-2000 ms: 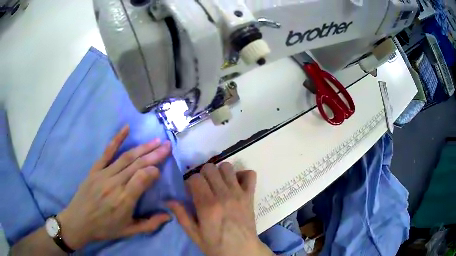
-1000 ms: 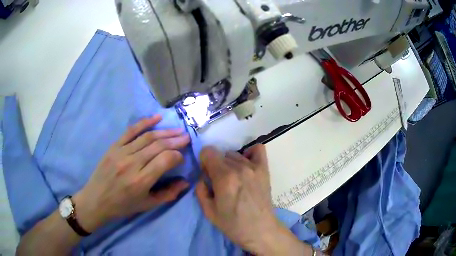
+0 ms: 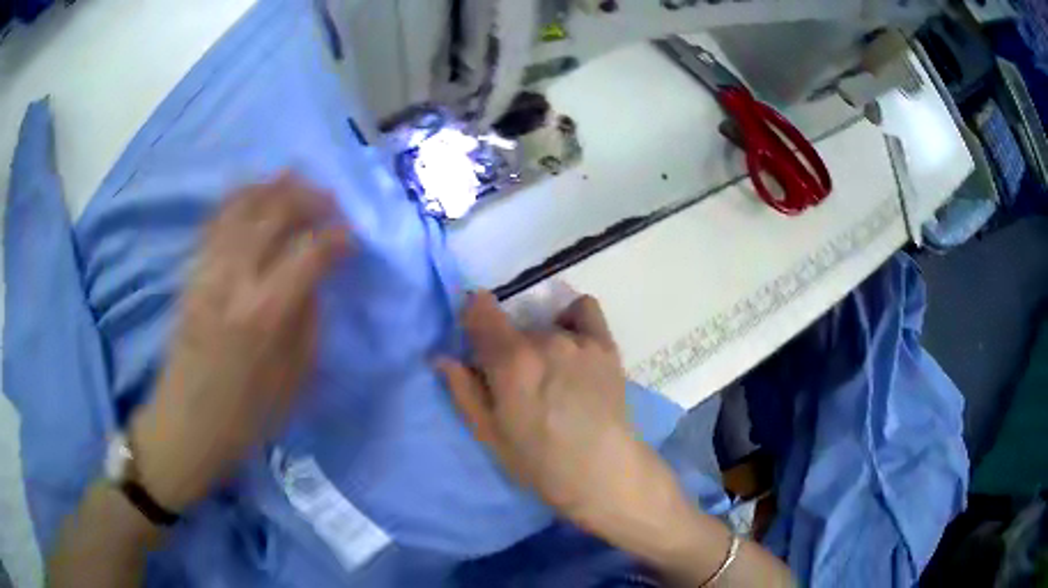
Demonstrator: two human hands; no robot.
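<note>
The light blue garment (image 3: 391, 414) lies left of and below the needle and hangs over the table's front edge. Its edge runs under the brightly lit presser foot (image 3: 446, 172). My left hand (image 3: 247, 310) is blurred and lies over the cloth at the left; its hold on the cloth cannot be told. My right hand (image 3: 546, 402) pinches the folded edge of the cloth between thumb and forefinger, below the presser foot. A white label (image 3: 333, 511) shows on the cloth near my lap.
The white-grey machine head (image 3: 397, 57) stands above the needle. Red-handled shears (image 3: 781, 155) lie on the white table right of it. A printed scale (image 3: 781, 281) runs along the front edge, with a thin ruler (image 3: 902, 190) at the right. Blue cloth (image 3: 879, 436) hangs below.
My left hand has lifted back from beside the presser foot to the left and is blurred. The white label has come into view. The view has shifted, so the machine sits higher.
</note>
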